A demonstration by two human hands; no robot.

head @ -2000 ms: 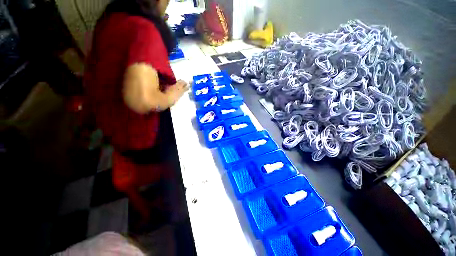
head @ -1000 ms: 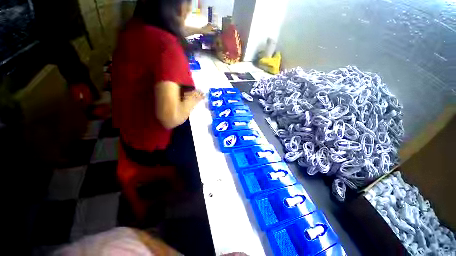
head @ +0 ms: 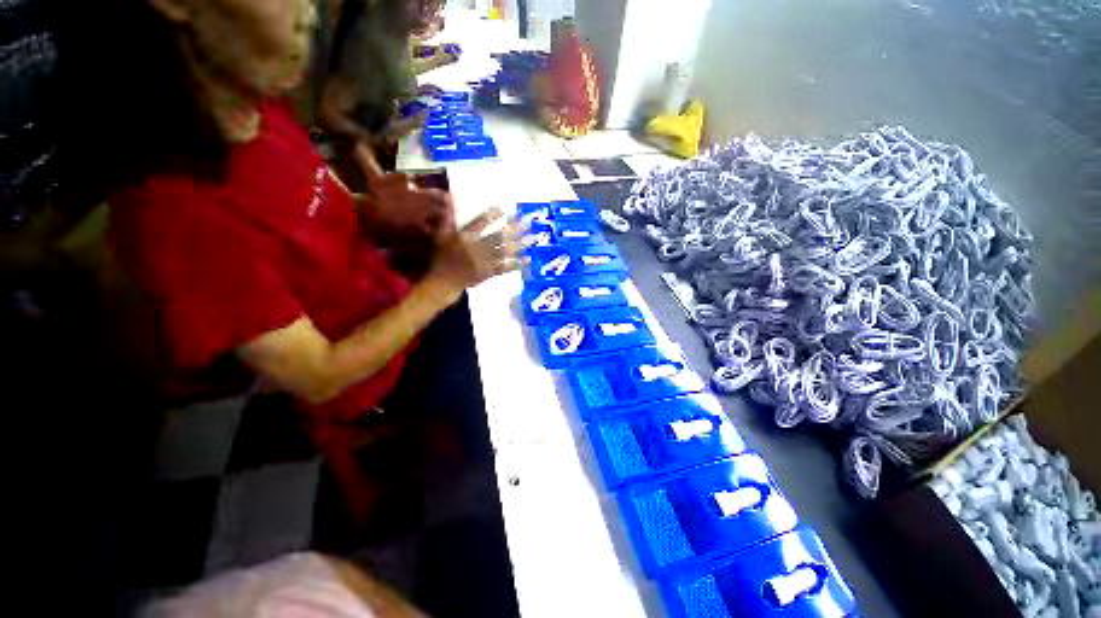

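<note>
Blue blister trays [head: 706, 507] lie side by side in a row along the table, running away from me. The nearer trays each hold a white plug adapter [head: 739, 499] in the narrow recess, and their wide textured recess holds no cable. The farther trays also hold a coiled white cable [head: 565, 338] in the wider recess. Neither of my hands is in view. A blurred pinkish shape, perhaps my sleeve, with a skin-toned part beside it, is cut off by the bottom left edge.
A large heap of coiled cables [head: 845, 278] lies on the dark surface at right. A carton [head: 1069, 386] of white parts is at lower right. A person in red [head: 242, 254] stands left, a hand over the far trays. More blue trays and people are farther back.
The person in red has turned towards the table and come nearer, with both hands now showing. The sliver of skin at the bottom edge has gone. The view has shifted; more far trays show.
</note>
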